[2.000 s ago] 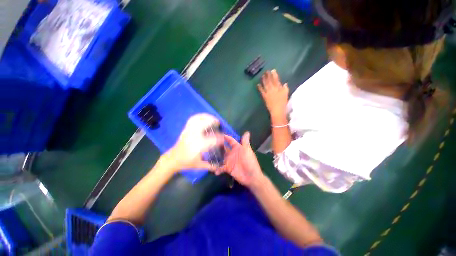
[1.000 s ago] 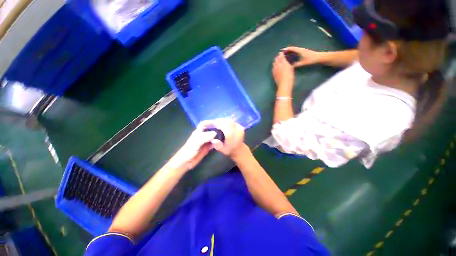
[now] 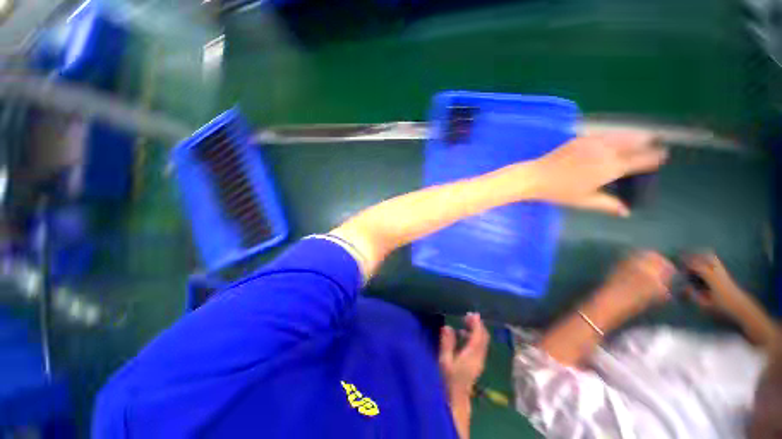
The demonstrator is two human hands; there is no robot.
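My left hand (image 3: pixel 596 170) reaches across the blue bin (image 3: pixel 493 249) to a spot past its right side. Its fingers and thumb are around a small black component (image 3: pixel 634 190), blurred, over the green surface. My right hand (image 3: pixel 466 351) is low, near my body below the bin, with fingers apart and nothing seen in it. The bin is mostly bare, with a small black group (image 3: pixel 460 124) in its upper left corner. My left forearm hides part of the bin floor.
A blue bin (image 3: pixel 199 230) packed with rows of black parts is at the left. A coworker in a white top (image 3: pixel 660 381) is at lower right, hands close together around a small dark part (image 3: pixel 693 279). A pale metal edge strip (image 3: pixel 343 132) runs behind the bins.
The view has turned. My hands, together around a black part before, are now apart: the left has reached far right over the bin, the right is back near my body.
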